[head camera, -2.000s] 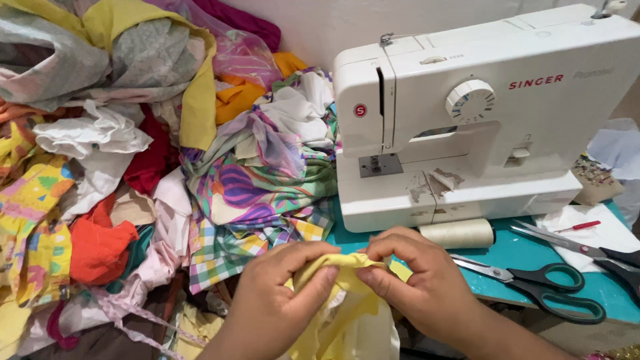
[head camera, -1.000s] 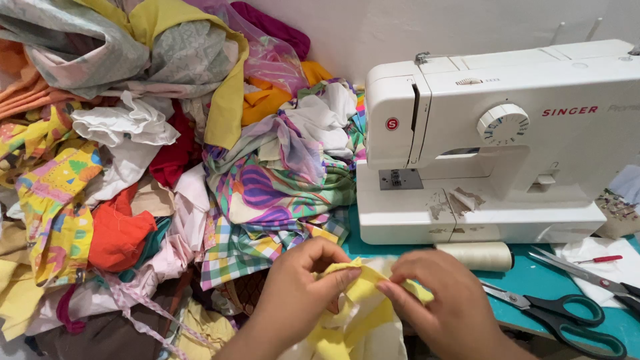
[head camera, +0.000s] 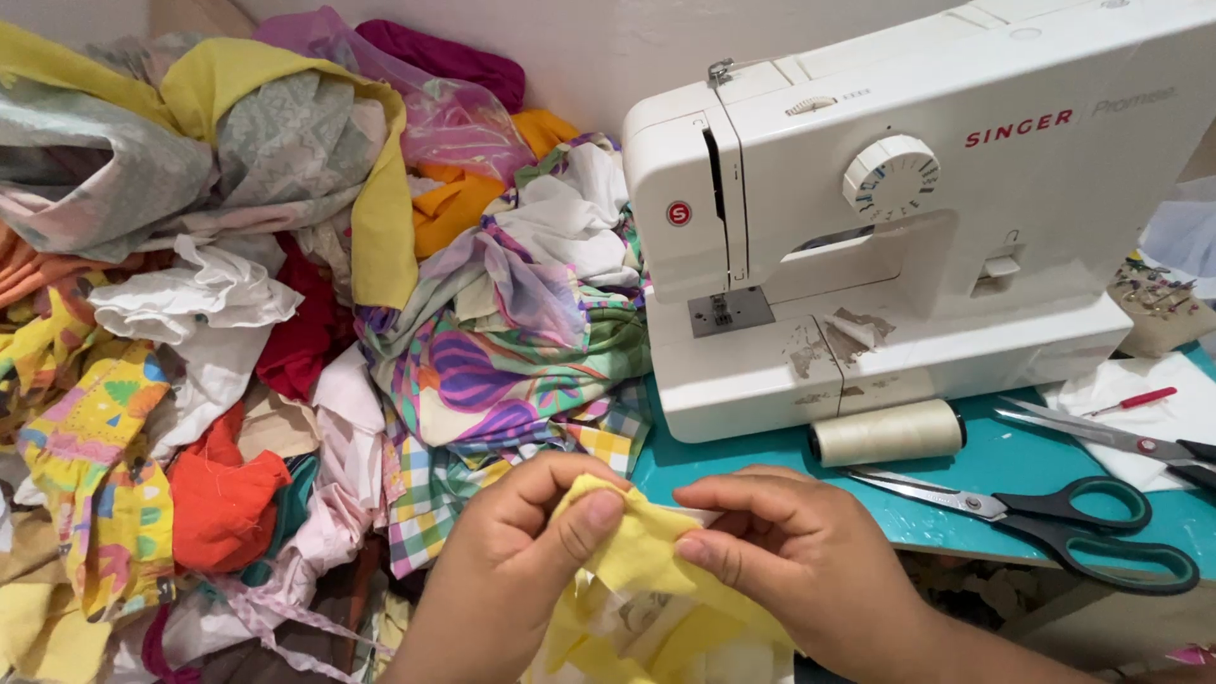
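Note:
Both hands hold a piece of yellow fabric [head camera: 651, 556] with white parts, in front of the table edge. My left hand [head camera: 532, 541] pinches its upper left edge between thumb and fingers. Opposite it, my right hand [head camera: 788, 546] grips the upper right edge, where a bit of white material shows between thumb and forefinger. The lower part of the fabric hangs below the hands. Behind them stands a white Singer sewing machine [head camera: 807, 218], and a spool of cream thread [head camera: 888, 432] lies against its base.
Black-handled scissors [head camera: 1026, 513] lie on the turquoise tabletop [head camera: 750, 484], with a second pair [head camera: 1102, 427] behind. A red-handled small tool [head camera: 1145, 399] rests on white cloth, near a pincushion [head camera: 1159, 299]. Heaped garments and scraps [head camera: 475, 370] fill the left side.
The hands have moved apart from their closer pinch on the yellow fabric, and more of its edge shows between them. The view has shifted somewhat.

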